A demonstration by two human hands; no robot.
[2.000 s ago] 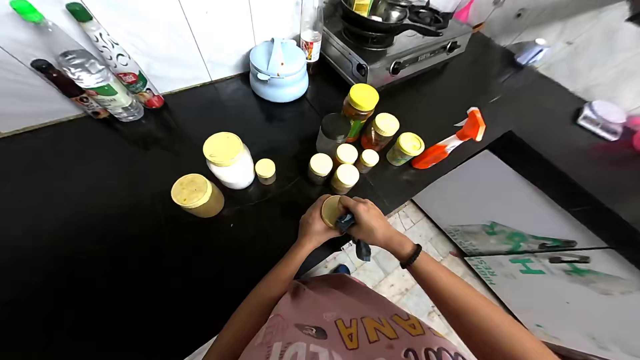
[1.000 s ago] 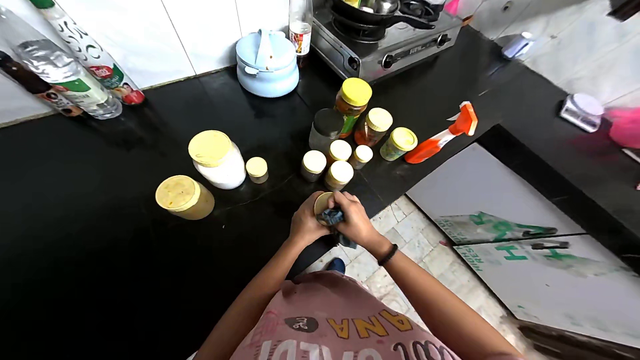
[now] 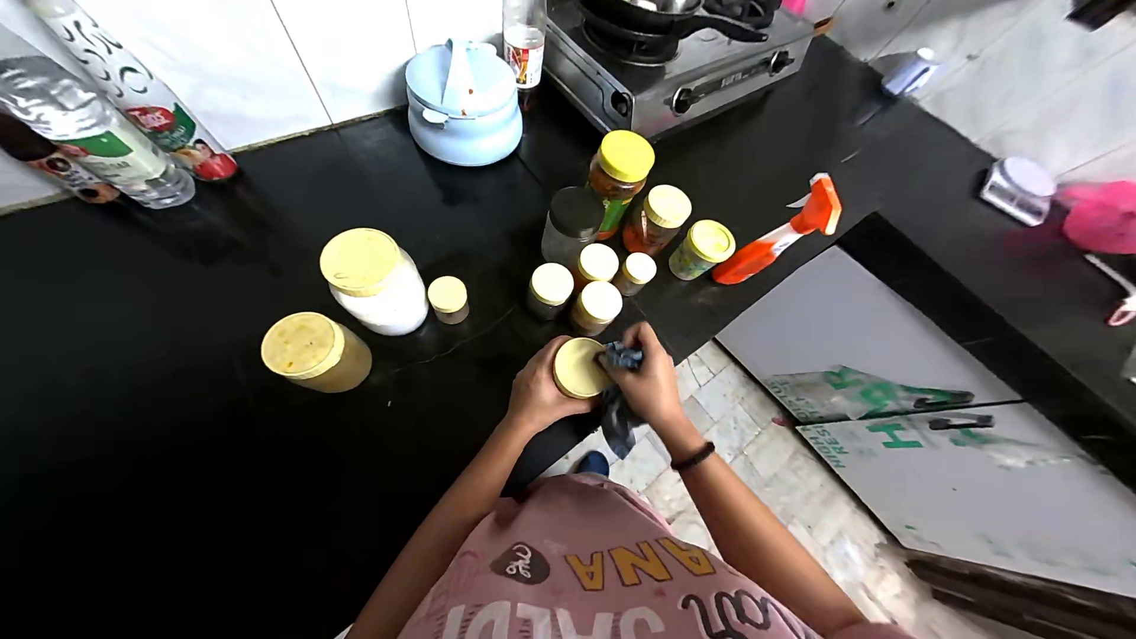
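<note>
My left hand (image 3: 541, 390) is wrapped around a jar with a pale yellow lid (image 3: 580, 368) at the counter's front edge. Pressed to the right side of that lid is a dark blue-grey cloth (image 3: 623, 357), bunched in my right hand (image 3: 650, 382), its loose end hanging down. Just beyond my hands stand several small jars with cream lids (image 3: 597, 303). Behind them are a jar with a bright yellow lid (image 3: 626, 157) and a clear jar with a dark lid (image 3: 576, 213). To the left stand a large jar of white contents (image 3: 386, 297) and a yellow-lidded tub (image 3: 342, 359).
An orange spray bottle (image 3: 781, 232) lies right of the jars. Farther back are a light blue lidded pot (image 3: 465, 106) and a gas stove (image 3: 701, 75) with a black pan. Bottles (image 3: 133, 160) lean at the back left. The black counter (image 3: 177, 497) has a front edge beside me.
My right hand has shifted on the lid with the cloth, and more of the lid now shows. My left hand still holds the jar.
</note>
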